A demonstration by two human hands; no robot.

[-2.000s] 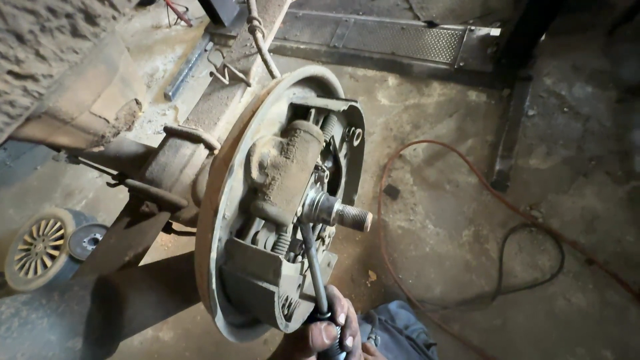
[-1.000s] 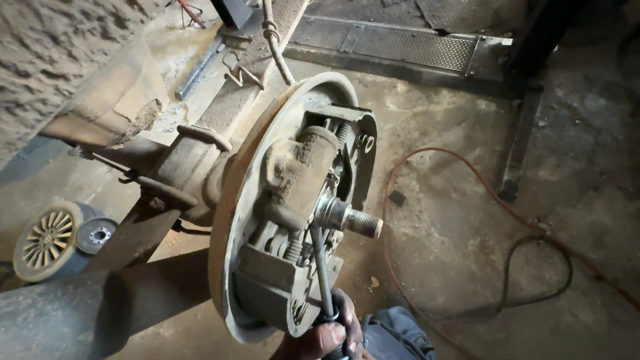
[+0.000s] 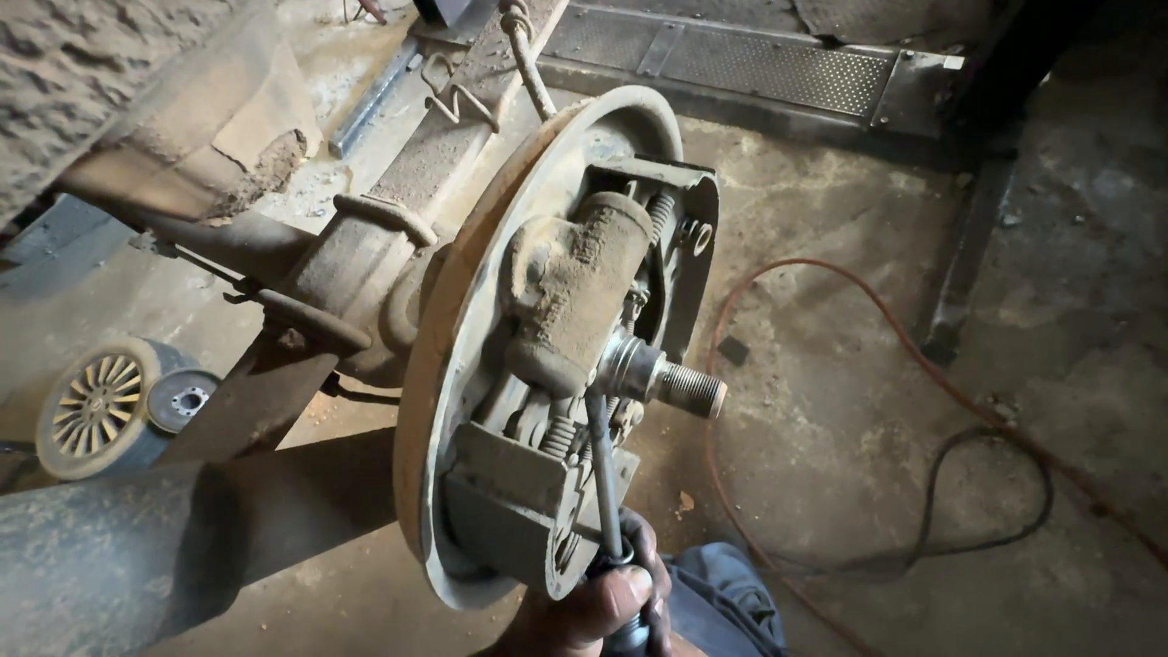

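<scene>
My left hand comes in at the bottom centre, thumb and fingers wrapped round the dark handle of a screwdriver-like tool. Its round metal shaft points up into an open drum brake assembly, and the tip is hidden beside the base of the threaded spindle. The dusty backing plate stands tilted at the centre. On it sit a rusty cylindrical housing, coil springs and curved brake shoes. My right hand is out of view.
A rusty axle beam runs behind the plate, with a large pipe at lower left. A spoked wheel lies on the floor. An orange hose loops at right, below a perforated metal ramp. Denim-clad leg shows at the bottom.
The left hand keeps its grip on the tool, whose shaft stays against the spindle base. The view has shifted slightly.
</scene>
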